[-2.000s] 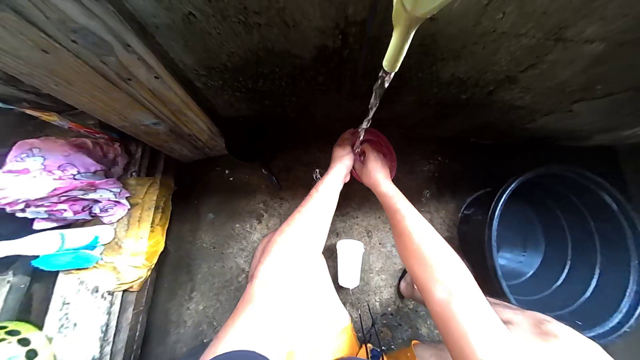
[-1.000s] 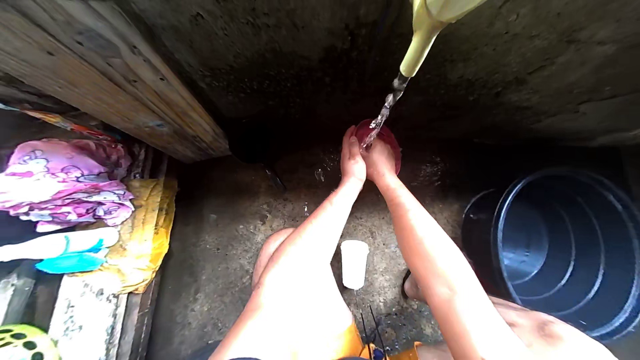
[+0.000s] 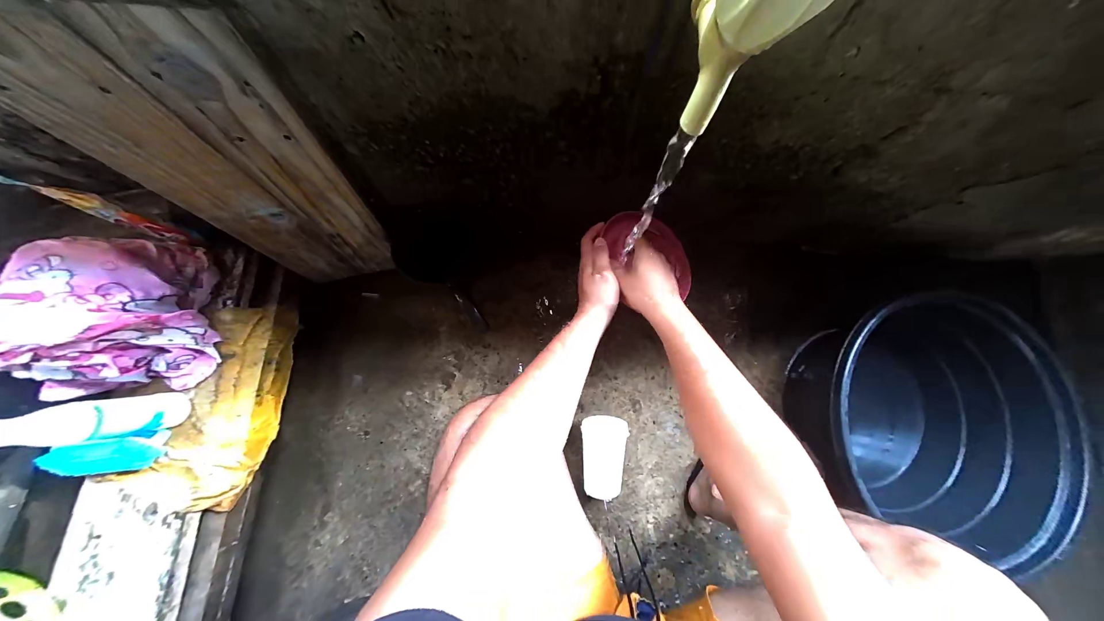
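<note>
A reddish round bowl or basin (image 3: 674, 250) is under a stream of water (image 3: 662, 183) that falls from a pale yellow spout (image 3: 707, 99) at the top. My left hand (image 3: 597, 274) lies along the bowl's left side, its fingers against the rim. My right hand (image 3: 647, 278) reaches into the bowl, right beside the left one; its fingertips are hidden by the water and the bowl. Below the hands, between my forearms, a white plastic cup (image 3: 604, 457) is on the wet concrete floor.
A large black tub (image 3: 962, 431) lies tipped at the right, its mouth facing me. To the left are a wooden plank (image 3: 198, 129), pink patterned cloth (image 3: 103, 310), a yellow plastic sheet (image 3: 250, 405) and a blue and white brush-like object (image 3: 103, 453). A concrete wall (image 3: 517, 78) rises ahead.
The fingers of both hands have shifted at the bowl while the water keeps running into it. The cup and the black tub have stayed where they were.
</note>
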